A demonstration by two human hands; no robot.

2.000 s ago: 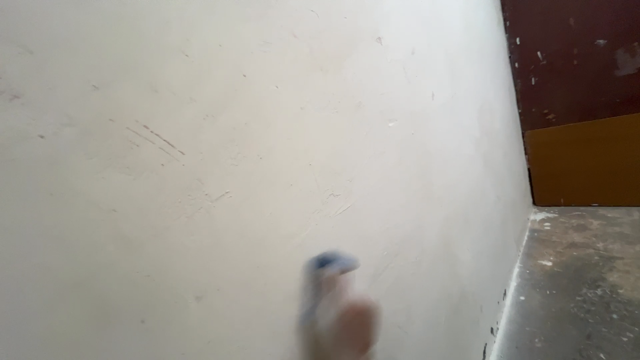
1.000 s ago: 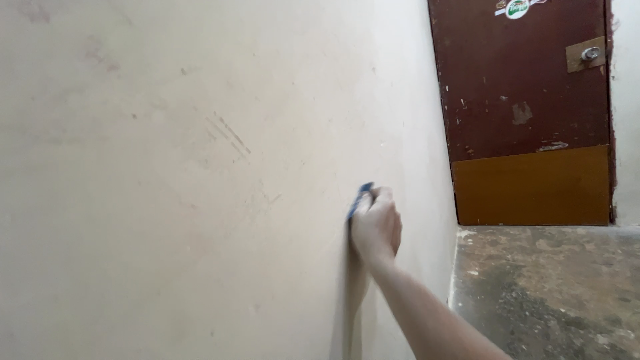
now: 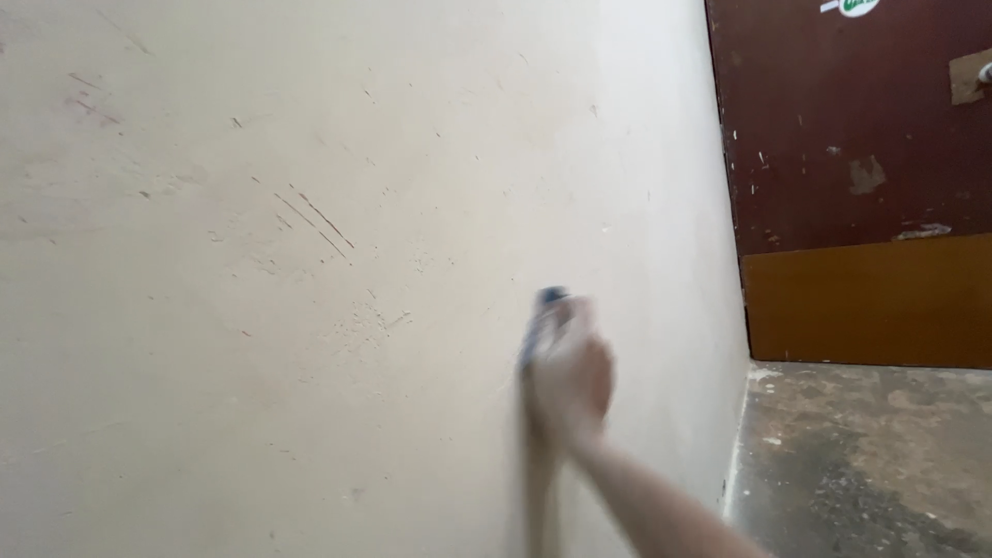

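My right hand (image 3: 572, 364), blurred by motion, reaches in from the lower right with its fingers closed around a small dark blue object (image 3: 552, 294). The object lies against or very near the off-white painted wall (image 3: 434, 232); blur hides what kind of thing it is. A shadow of the hand and forearm falls on the wall just below. Scratches (image 3: 314, 221) and small chips mark the wall to the left of the hand. My left hand is not in view.
A dark red door (image 3: 837, 116) with a brown lower panel (image 3: 868, 302) stands at the right, bearing a sticker (image 3: 859, 6) and a knob (image 3: 984, 74). A stained concrete floor (image 3: 868, 465) meets the wall at its base.
My right hand has stayed closed on the blue object near the wall. More of the forearm shows than two seconds ago. The view has shifted between frames.
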